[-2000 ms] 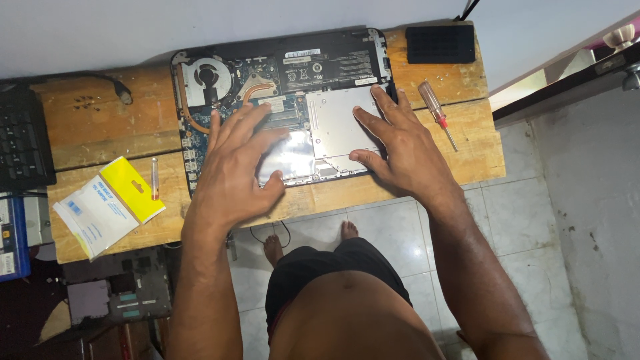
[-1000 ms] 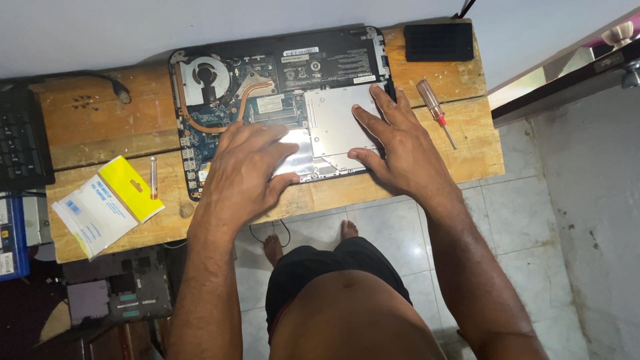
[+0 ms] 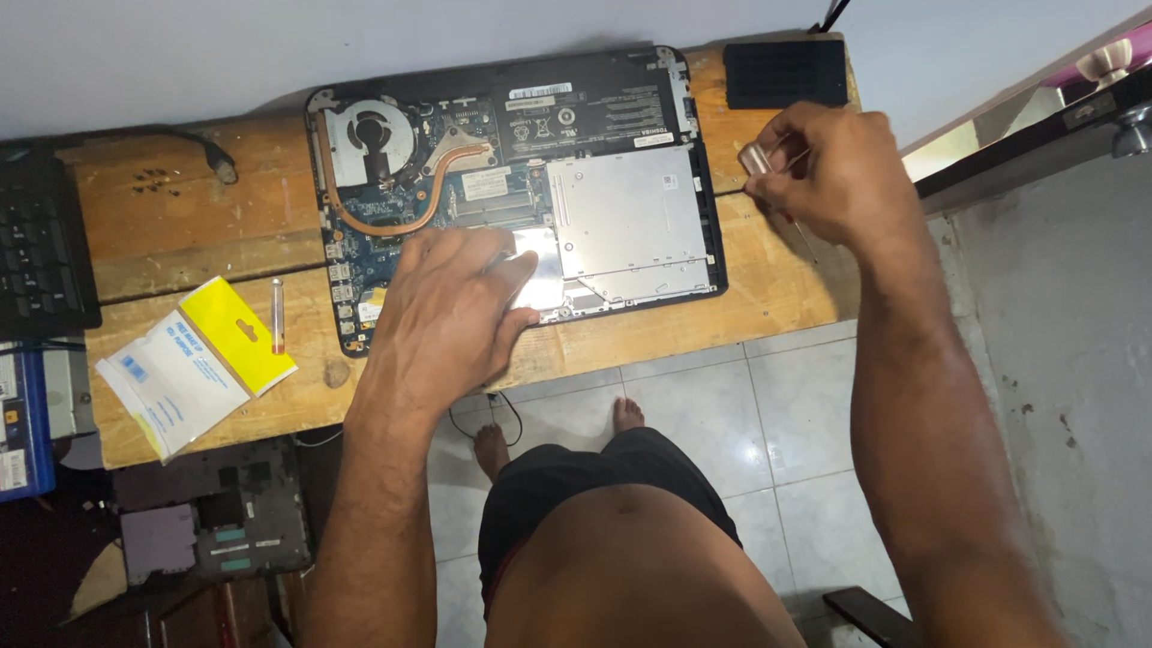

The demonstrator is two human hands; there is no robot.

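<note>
An opened Toshiba laptop base [image 3: 486, 193] lies on the wooden table, its fan [image 3: 367, 139], copper heat pipe [image 3: 430, 202], black battery [image 3: 585, 106] and metal optical drive [image 3: 630, 211] exposed. My left hand [image 3: 454, 301] rests over the front left part, thumb and fingers at a shiny metal-cased drive [image 3: 540, 261]; whether it grips the drive cannot be told. To the right of the laptop, above the table, my right hand [image 3: 823, 171] has its fingers closed on a screwdriver [image 3: 758, 160]. The clear handle shows at the fingertips, and the shaft points down below the hand.
A black cover panel [image 3: 786, 74] lies at the back right. On the left are small screws [image 3: 155, 180], a cable plug [image 3: 219, 164], a small clear tube [image 3: 277, 315], a white and yellow packet [image 3: 198, 364] and a black keyboard [image 3: 40, 243]. A wall runs behind the table [image 3: 207, 243].
My right hand has left the optical drive, moved right and taken hold of the screwdriver that lay on the table. My left hand stays over the laptop's front left part.
</note>
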